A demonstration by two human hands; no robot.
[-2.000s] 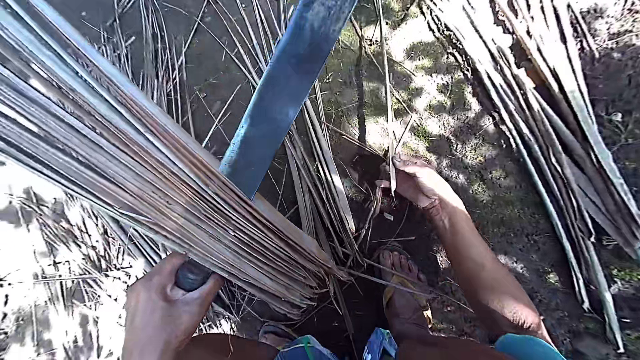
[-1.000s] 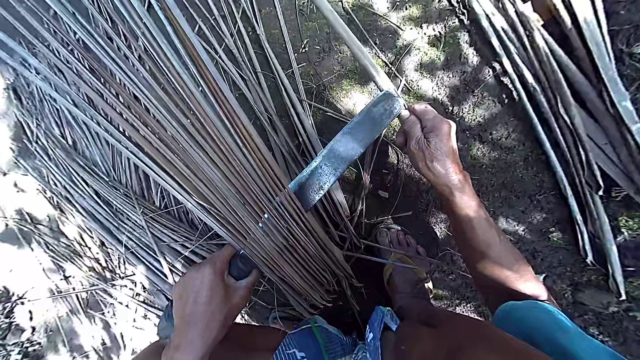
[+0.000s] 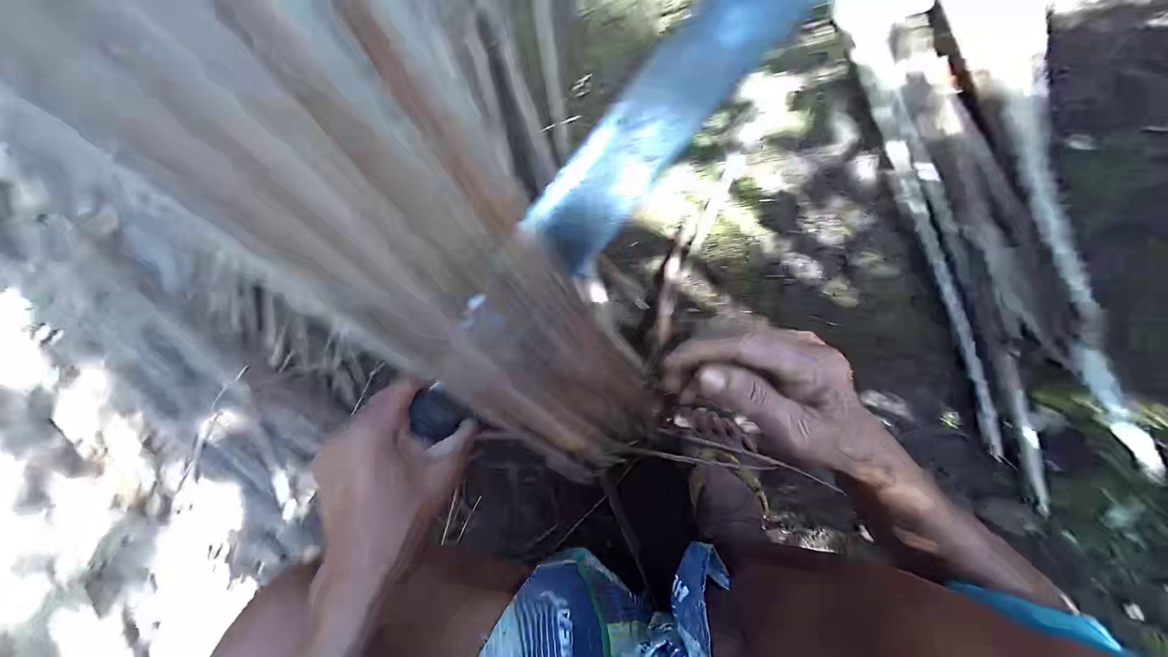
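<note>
My left hand, at lower left, is closed around the dark handle of a machete. The wide bluish blade comes out beyond a big bundle of long dry leaf strips and points to the upper right; the bundle hides its middle part. The strips run from the upper left to their gathered ends between my legs, and motion blurs them. My right hand is just right of those ends, fingers bent and pinched at a thin strip or stalk. What exactly lies between the fingertips is unclear.
More long dry leaves lie on the ground at right. Loose strips are behind and under the bundle at left. My sandalled foot stands beside the bundle's ends, below my right hand. Sunlit soil shows between the piles.
The blade was at a pale stalk beside my right hand one second ago; now it points up and away from it. My right hand no longer holds that stalk up in the same way.
</note>
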